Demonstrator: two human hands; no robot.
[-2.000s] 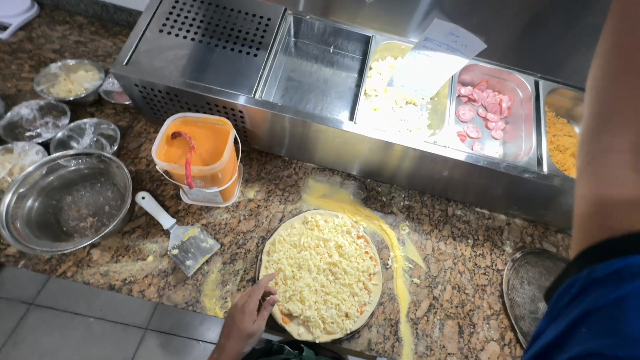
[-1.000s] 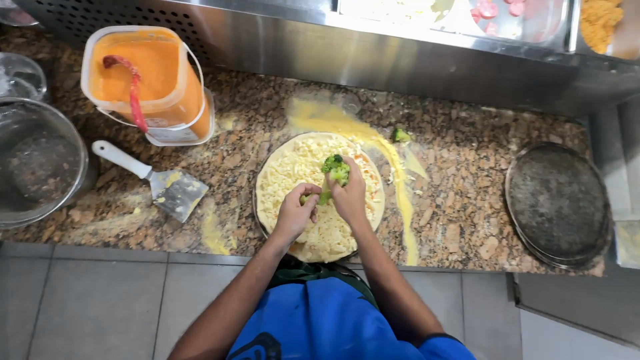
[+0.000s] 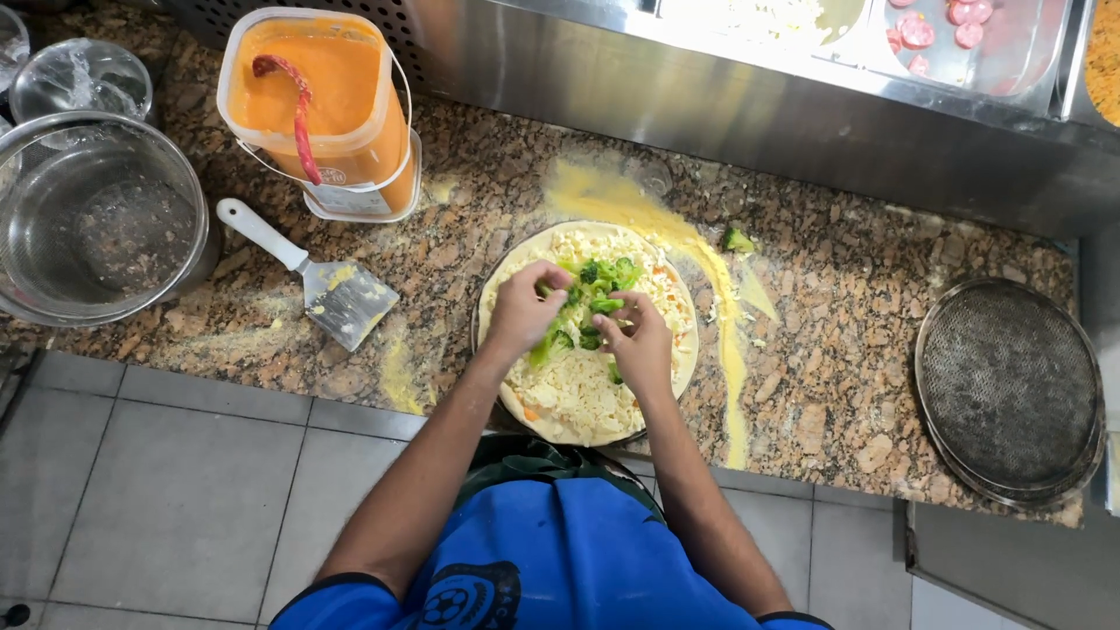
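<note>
A round pizza base (image 3: 573,411) covered with shredded white cheese lies on a dark round pan at the counter's front edge. Several green broccoli florets (image 3: 604,276) rest on the cheese, mostly on its upper middle. Above the pizza's upper left part, my left hand (image 3: 529,306) has its fingertips closed around a bit of broccoli, largely hidden by the fingers. My right hand (image 3: 637,337) is over the right part, thumb and forefinger at a broccoli floret (image 3: 606,304). One loose broccoli floret (image 3: 738,240) lies on the granite beyond the pizza, beside a streak of yellow flour or meal (image 3: 722,289).
Left of the pizza lie a white-handled metal scraper (image 3: 350,302), an open tub of orange sauce (image 3: 328,96) with a red-handled utensil, and a metal bowl (image 3: 197,236). Round mesh pans (image 3: 1011,385) are stacked at right. A steel topping station (image 3: 787,114) runs along the back.
Two seconds ago the pizza bore only cheese and one hand was at its edge. Since one second ago, the broccoli has gone from a bunch between both hands to pieces spread over the cheese.
</note>
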